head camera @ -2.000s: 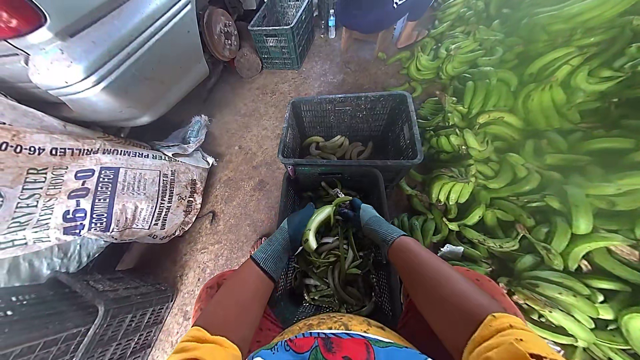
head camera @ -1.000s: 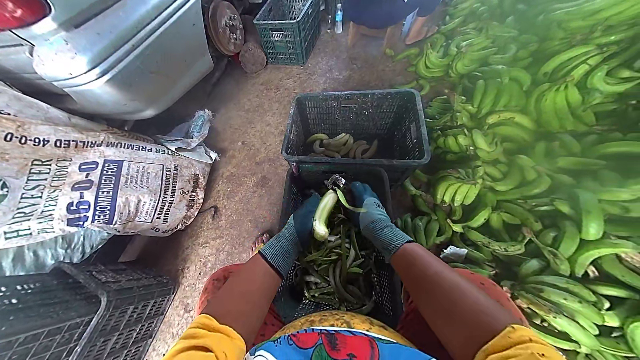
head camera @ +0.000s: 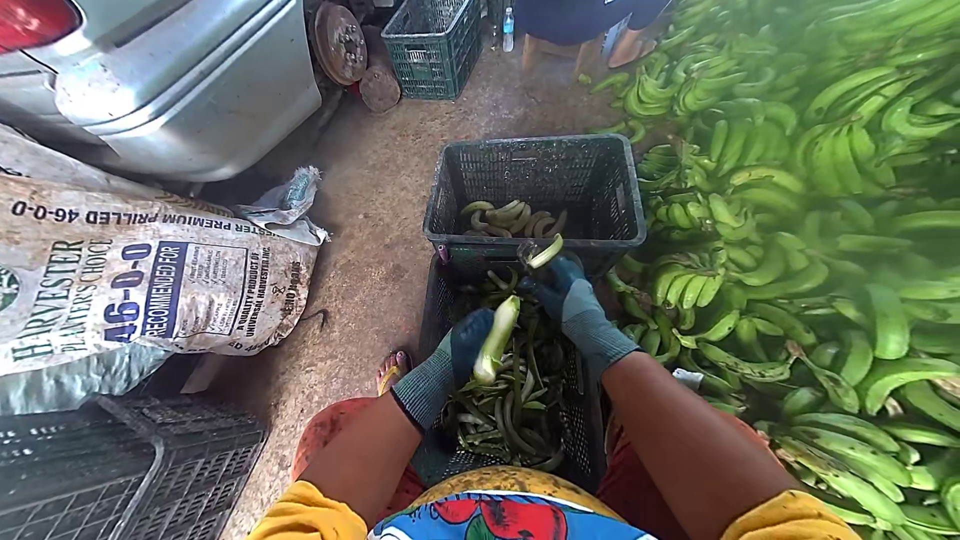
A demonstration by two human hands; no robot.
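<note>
Both hands wear blue-grey gloves. My left hand [head camera: 466, 349] grips a mostly peeled, pale green banana [head camera: 498, 339] above the near black plastic crate [head camera: 429, 319]. To its upper right, my right hand [head camera: 561, 289] is closed around something small and blurred at the fingertips; a strip of green peel [head camera: 546, 251] shows just beyond them. Whether a blade is there cannot be made out. Green peel strips [head camera: 510, 420] fill the near crate between my knees. Several peeled bananas [head camera: 517, 216] lie in the far black crate [head camera: 534, 244].
Many green banana bunches [head camera: 840, 157] cover the floor at right. At left are a printed woven sack [head camera: 277, 300], a silver car's bumper [head camera: 217, 90] and a dark crate [head camera: 187, 435]. A green crate [head camera: 431, 67], a plastic bottle [head camera: 508, 30] and a seated person [head camera: 559, 19] are at the top.
My right hand has moved away from the banana, up toward the far crate. The banana in my left hand shows more pale flesh than two seconds ago.
</note>
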